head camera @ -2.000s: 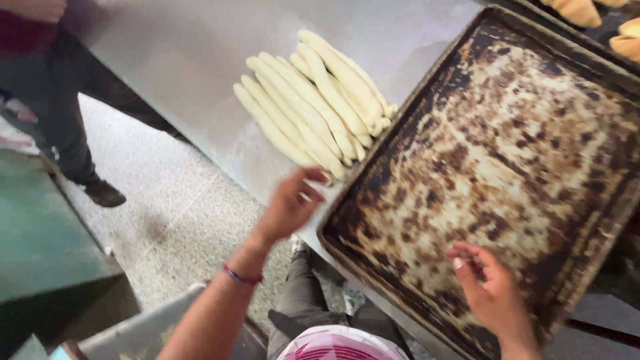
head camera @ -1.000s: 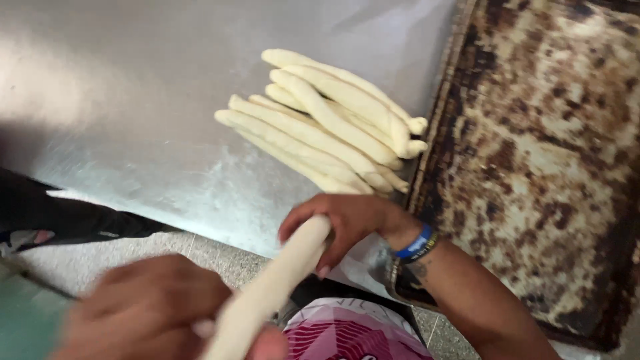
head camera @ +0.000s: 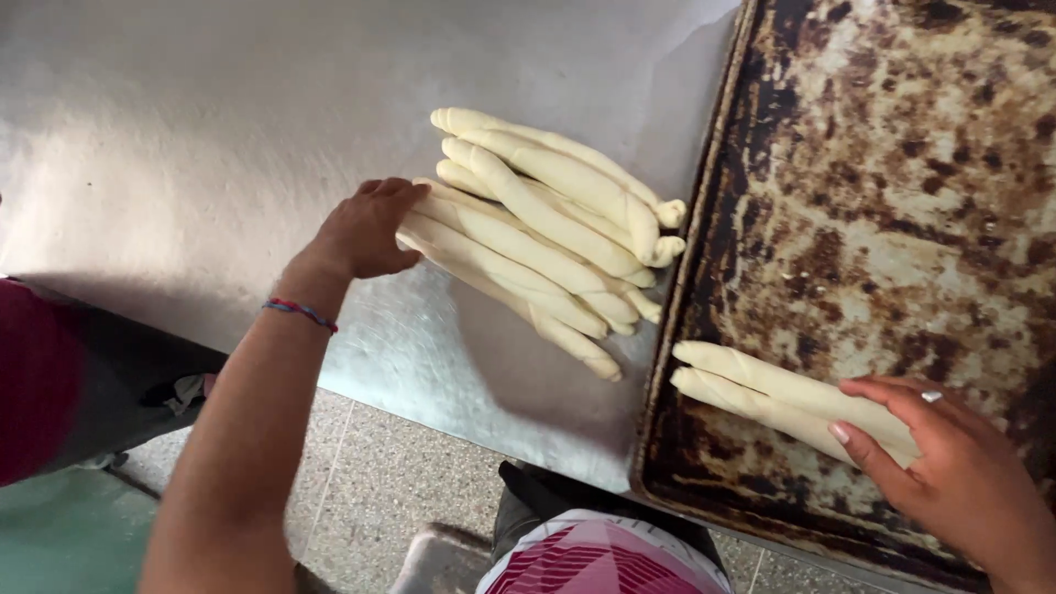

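A pile of long rolled dough sticks lies on the metal worktable, its right ends beside the rim of a baking tray. My left hand touches the left ends of the lower sticks, its fingertips at the pile; whether they grip is hidden. On the stained baking tray, two dough sticks lie side by side near the lower left corner. My right hand rests over their right ends, thumb and fingers spread across them, with a ring on one finger.
The metal worktable stretches to the left and back. Another person stands at the left, by a green surface. Speckled floor shows below the table's edge. A grey object is at the bottom.
Two dough sticks now lie on the tray, which was bare in its visible part before. My left hand has moved to the pile's left ends, and my right hand onto the tray.
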